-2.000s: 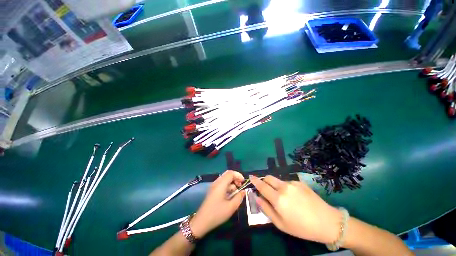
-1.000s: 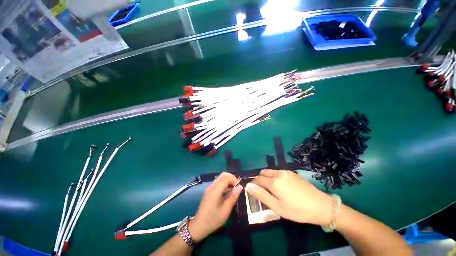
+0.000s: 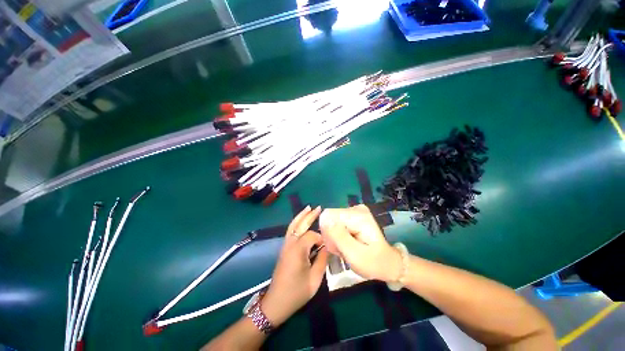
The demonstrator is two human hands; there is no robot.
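Observation:
My left hand (image 3: 298,257) holds the wire end of a white cable assembly (image 3: 226,299). The cable's red and black connector (image 3: 153,327) lies on the green bench at the lower left, and its other white branch (image 3: 204,276) ends in a small dark tip near the black tape. My right hand (image 3: 356,240) is closed against my left fingertips; what it pinches is hidden. The white card (image 3: 345,279) lies partly under my right hand, by the black tape (image 3: 363,185). A heap of black connector housings (image 3: 442,178) lies right of my hands.
A fanned pile of white cables (image 3: 301,130) lies beyond my hands, near the metal rail (image 3: 171,139). Several cables (image 3: 103,267) lie at far left, others (image 3: 589,72) at far right. A blue bin (image 3: 438,19) of black parts stands beyond the rail. Printed sheets (image 3: 55,48) are at upper left.
The view has shifted, so the bench things appear further left and higher. My right hand has turned into a closed fist shape over my left fingertips, and more of its forearm shows.

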